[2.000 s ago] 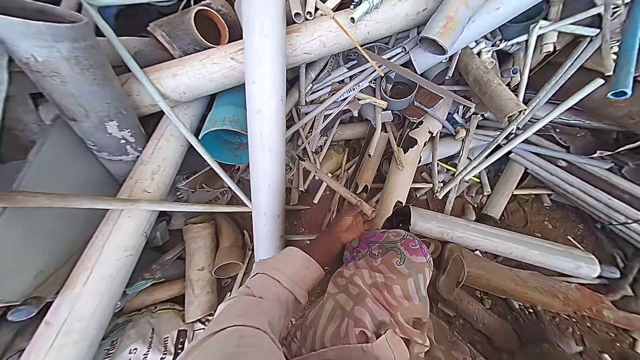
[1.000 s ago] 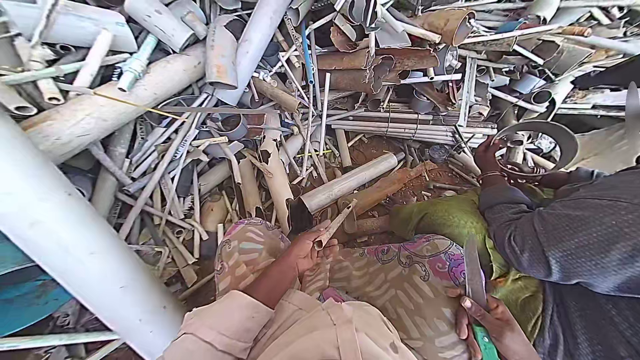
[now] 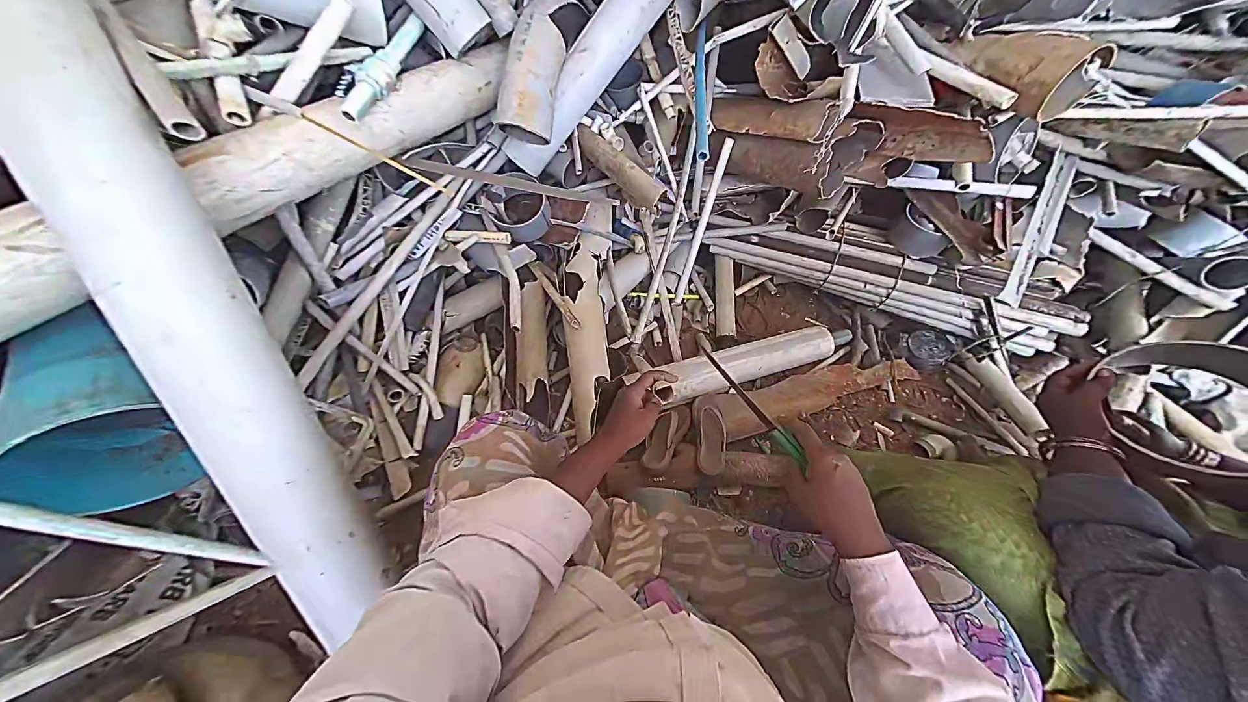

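My left hand (image 3: pixel 632 414) is closed around a small pipe piece (image 3: pixel 666 393), mostly hidden by the fingers, with its round end showing. Just behind it lies a whitish pipe (image 3: pixel 765 361) on the ground. My right hand (image 3: pixel 829 487) grips the green handle (image 3: pixel 788 447) of a long-bladed knife (image 3: pixel 743 395). Its dark, narrow blade points up and left, crossing in front of the whitish pipe. A split brown pipe (image 3: pixel 814 398) and curved pipe offcuts (image 3: pixel 712 434) lie between and beyond my hands.
A large white pipe (image 3: pixel 210 312) slants across the left side, near a teal pipe (image 3: pixel 88 419). Scrap pipes are heaped ahead, with a tied bundle of thin pipes (image 3: pixel 877 278). At right, a co-worker's hand (image 3: pixel 1077 414) holds the rim of a round container (image 3: pixel 1180 356).
The knife has moved from low at my right side up towards my left hand, and its blade now points up-left. My left hand still holds a small pipe piece. The view has turned right since the oldest frame.
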